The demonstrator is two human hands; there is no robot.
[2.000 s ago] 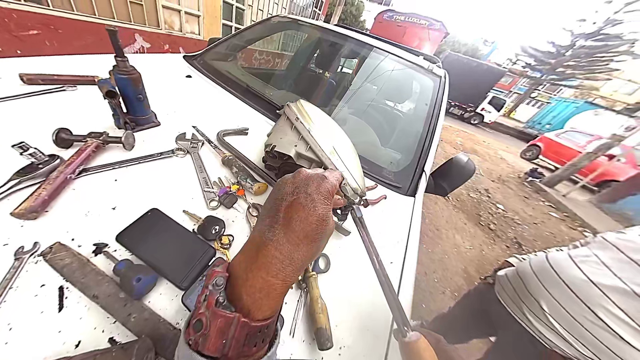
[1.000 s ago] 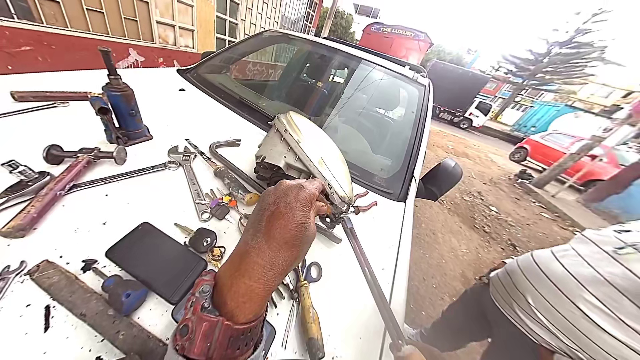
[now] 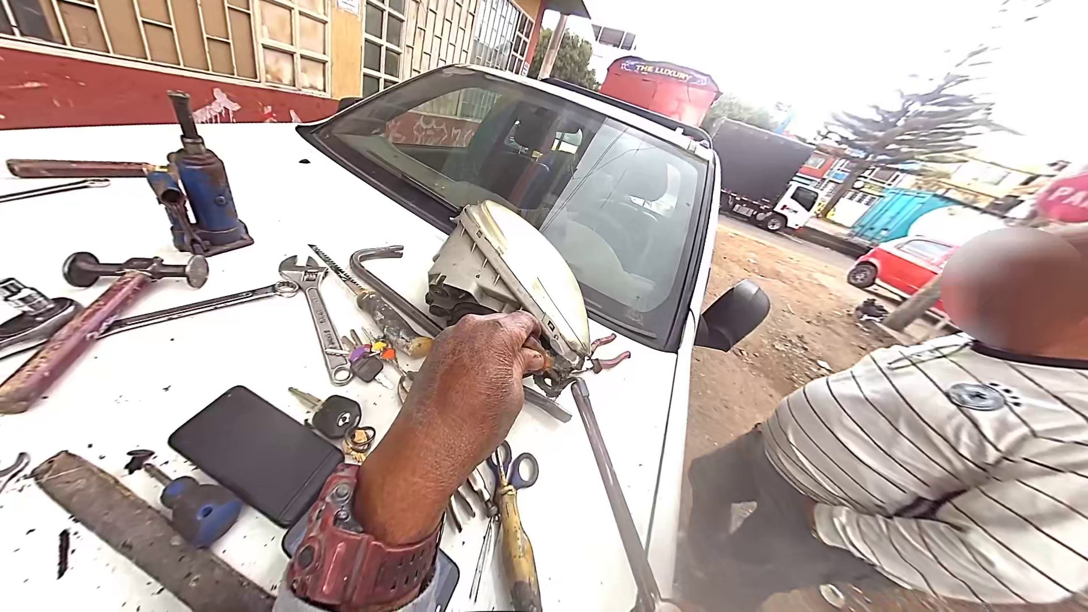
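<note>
My left hand (image 3: 489, 370), with a red watch on its wrist, grips the lower edge of a car headlight (image 3: 523, 272) tilted on the white hood. The clear lens faces up and to the right; its grey housing and black back part face left. A long metal rod (image 3: 612, 484) rises from the bottom edge of the view, its tip at the headlight's lower corner, close to my fingertips. Its lower end is cut off, and my right hand is not seen. Pliers with red handles (image 3: 608, 353) lie partly hidden behind that corner.
On the hood (image 3: 255, 336) lie a hammer (image 3: 102, 314), adjustable wrench (image 3: 316, 319), pry bar (image 3: 387, 293), phone (image 3: 255, 455), car key (image 3: 336, 416), blue-handled screwdriver (image 3: 200, 510) and scissors (image 3: 514, 467). A blue bottle jack (image 3: 204, 195) stands at back left. A person in a striped shirt (image 3: 918, 450) is at right.
The rod's wooden handle, seen at the bottom two seconds ago, has dropped out of view. More of the person at right shows. My left hand stays on the headlight.
</note>
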